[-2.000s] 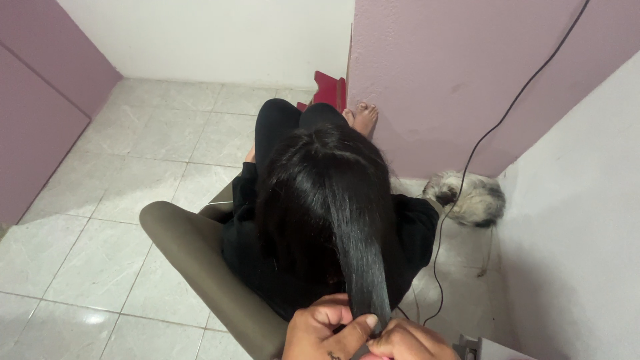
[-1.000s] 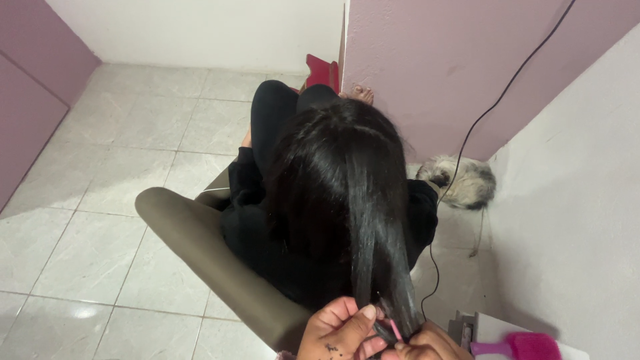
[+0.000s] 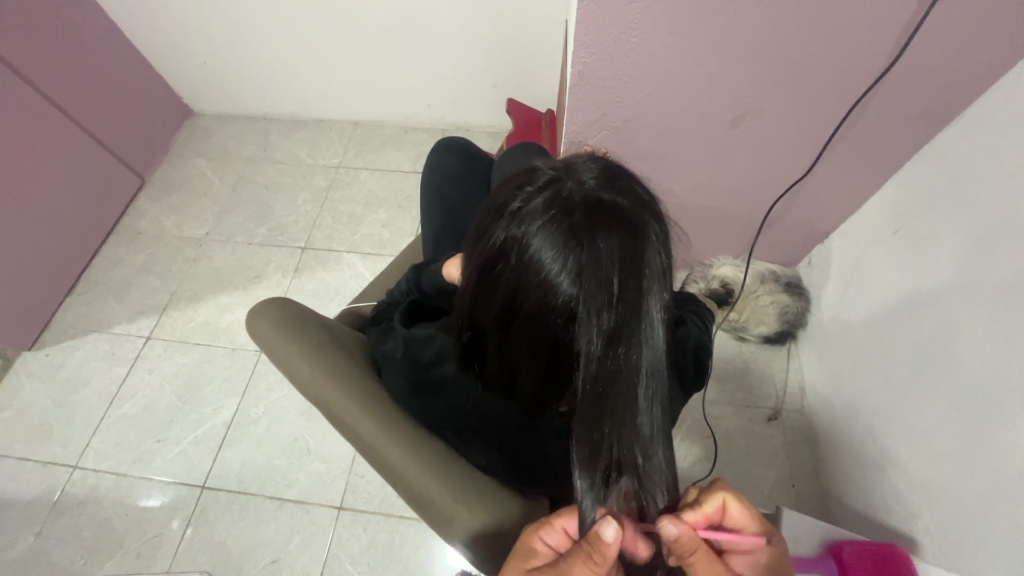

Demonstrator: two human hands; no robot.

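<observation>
A person in black clothes sits low in front of me, seen from above and behind, with long dark hair (image 3: 620,344) drawn back toward me. At the bottom of the head view, my left hand (image 3: 572,544) pinches a strand of this hair between thumb and fingers. Close to its right, my right hand (image 3: 716,532) grips a thin pink stick-like tool (image 3: 732,537), perhaps a comb's tail, whose tip points left across the hair. The tool's far end is hidden among the fingers and strands.
My leg in olive-brown leggings (image 3: 384,432) lies left of the person. A bright pink brush (image 3: 868,558) rests on a white surface at bottom right. A furry grey-and-white animal (image 3: 756,300) lies by the wall, with a black cable (image 3: 800,172) passing over it. A red object (image 3: 530,128) stands behind the knees.
Two seconds ago both hands held one flat section of hair close together. Now the hands are farther apart, the hair is spread between them, and the pink tool shows in my right hand.
</observation>
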